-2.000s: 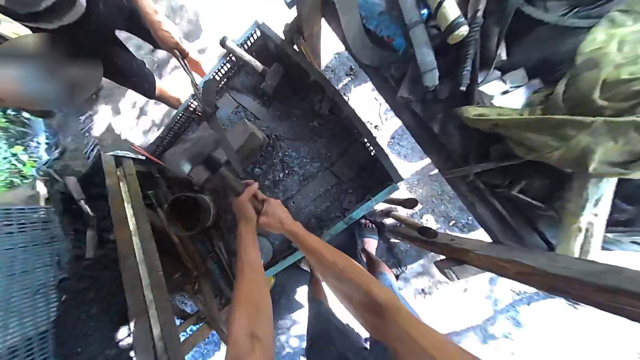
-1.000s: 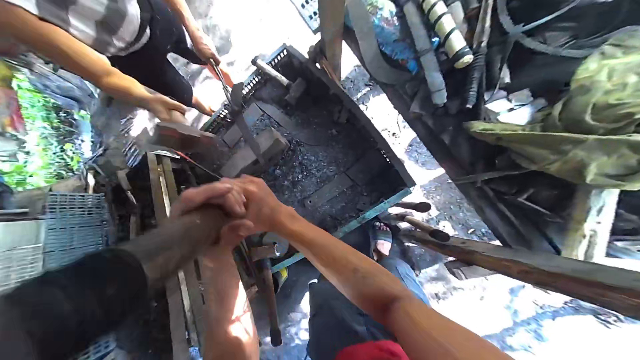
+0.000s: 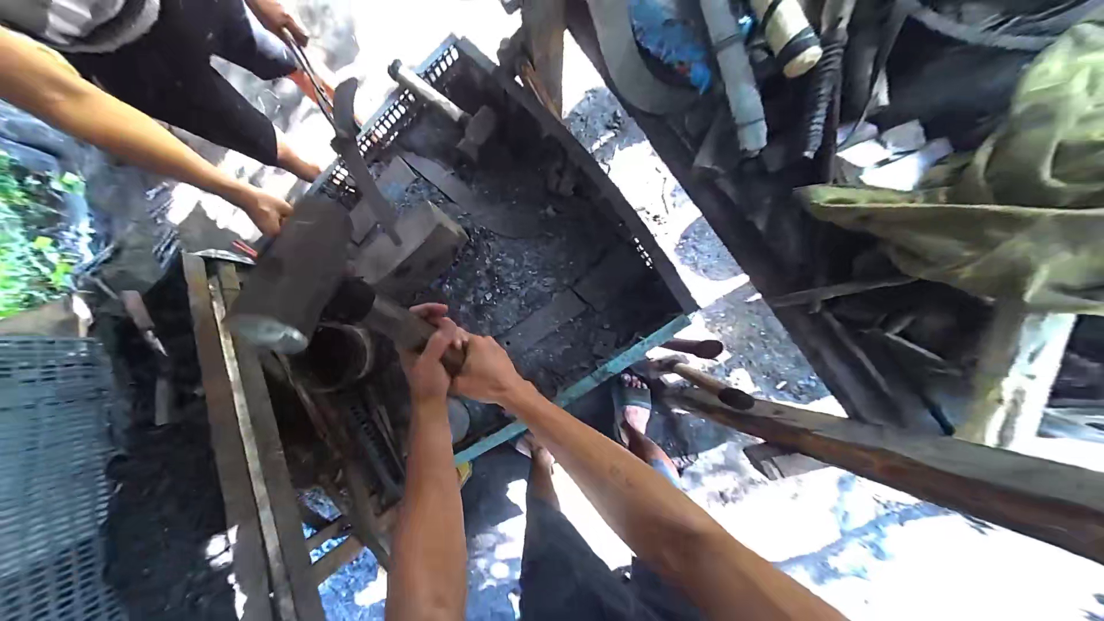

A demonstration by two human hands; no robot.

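Both of my hands grip the wooden handle of a sledgehammer. My left hand (image 3: 431,352) and my right hand (image 3: 485,366) meet near the handle's end. The blurred sledgehammer head (image 3: 293,276) is raised at the left, over the near edge of the work area. Beyond it, a dark curved metal piece (image 3: 366,177) lies across a metal block (image 3: 414,250), its far end held in tongs (image 3: 309,69) by another person. A smaller hammer (image 3: 431,93) rests at the far side of the black plastic crate (image 3: 595,155), whose floor is covered in dark debris.
A person's forearm (image 3: 147,129) reaches in from the left, the hand close to the hammer head. Wooden rails (image 3: 241,431) and a round metal pipe (image 3: 338,355) stand at the left. Tool handles (image 3: 711,384) and a long wooden beam (image 3: 880,448) lie to the right. Feet show below the crate.
The sledgehammer was lower over the block two seconds ago, then swung back close to the camera at lower left. It is now out over the left side of the crate again.
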